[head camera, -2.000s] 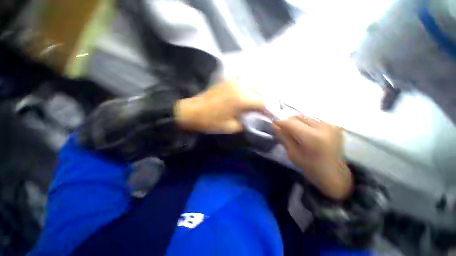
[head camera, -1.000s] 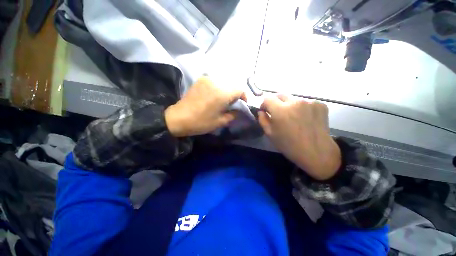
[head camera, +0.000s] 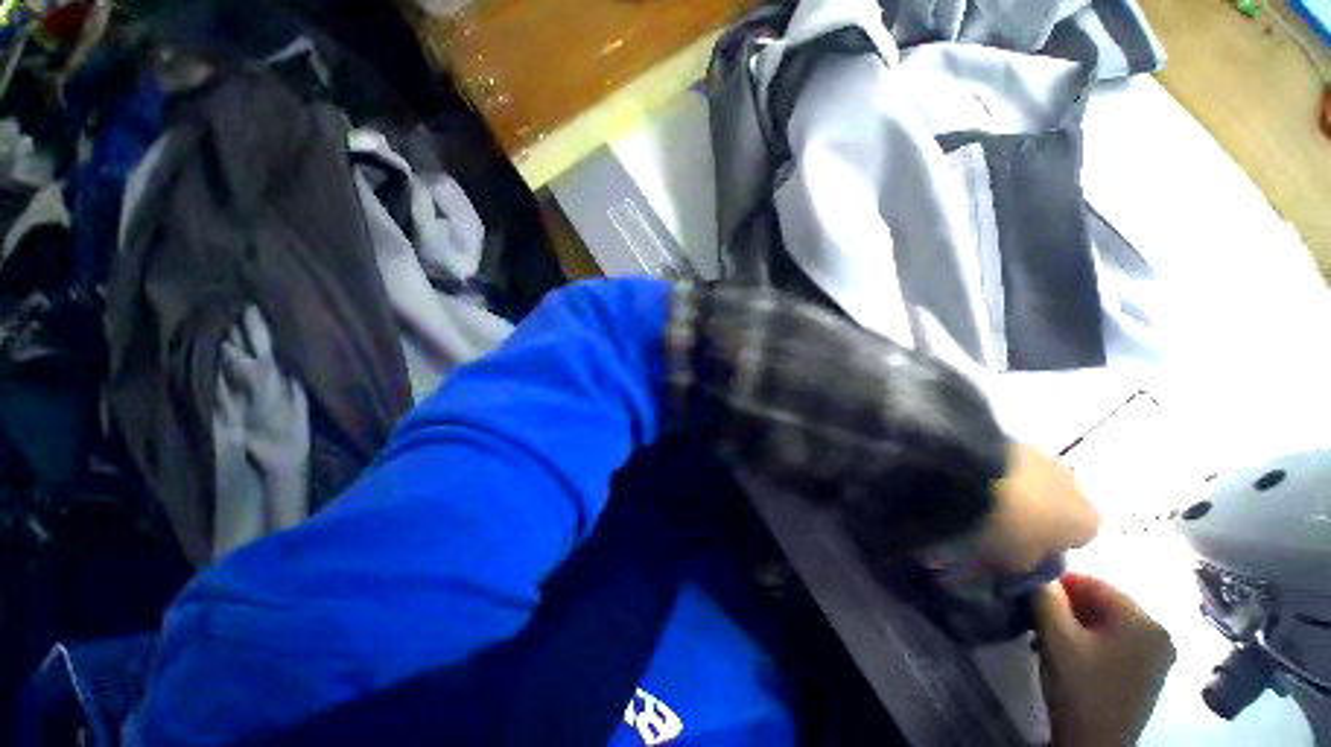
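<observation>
The garment (head camera: 854, 219), light grey with dark grey parts, lies heaped on the white table beyond my left forearm. A dark band (head camera: 1048, 248) sits beside a pale strip on it. My left hand (head camera: 1039, 511) is closed on a bunched garment edge (head camera: 996, 606) near the table's front edge. My right hand (head camera: 1105, 660) is beside it, thumb and fingers pinched together at the same edge; its wrist side is cut off by the lower rim. The exact grip is partly hidden by the fingers.
The sewing machine head (head camera: 1270, 518) is at the right, close to my right hand. A wooden board (head camera: 584, 59) with tape extends the table at the top. A grey ruler strip (head camera: 861, 620) runs along the front edge. Dark and light grey pieces (head camera: 270, 277) hang in a heap at left.
The view has swung left, so the waiting heap and more of the garment show. Both hands now appear lower right, still together at the edge, with the left forearm reaching across.
</observation>
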